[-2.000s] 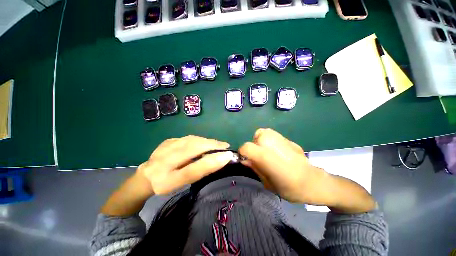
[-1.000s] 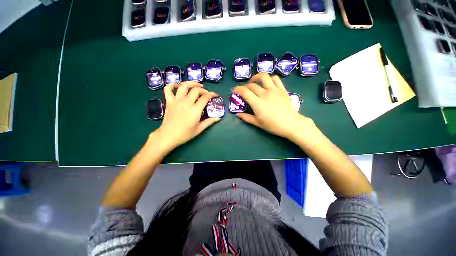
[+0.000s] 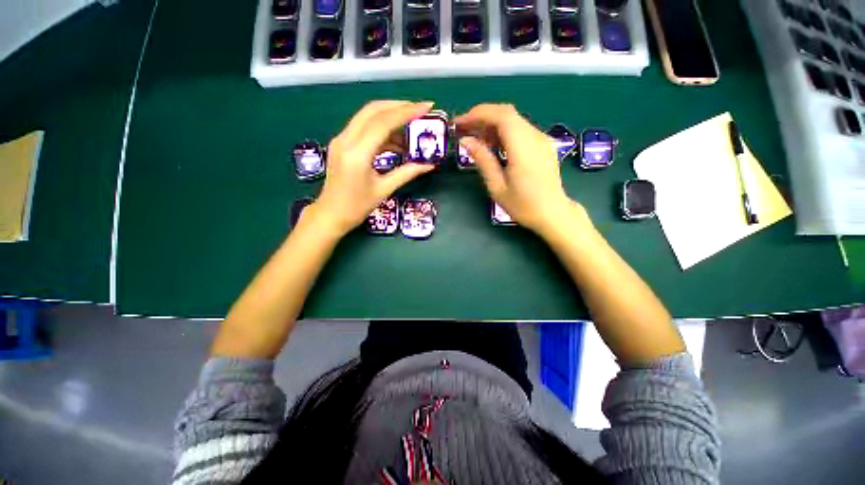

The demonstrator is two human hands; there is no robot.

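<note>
My left hand [image 3: 365,166] grips a watch head [image 3: 428,139] between thumb and fingers, its lit face showing a light picture with a dark figure. My right hand [image 3: 522,166] is just right of it, fingers apart, fingertips by the watch's right rim; I cannot tell if they touch it. Two lit watches [image 3: 417,218] lie side by side below my left hand. The upper row shows a lit watch [image 3: 308,159] at its left end and another [image 3: 597,149] at its right end. My hands partly hide the watches between, and some in the lower row.
A white watch tray [image 3: 455,65] stands at the top, a second tray [image 3: 823,194] at the right. A smartphone [image 3: 685,43] lies between them. A dark watch [image 3: 637,199] touches the white sheet [image 3: 697,194], which bears a pen [image 3: 743,170]. A yellow folder [image 3: 19,185] lies far left.
Both hands have moved up from the lower row to the upper row. My left hand now holds a lit watch raised. Two lit watches lie uncovered below it. The view has shifted slightly.
</note>
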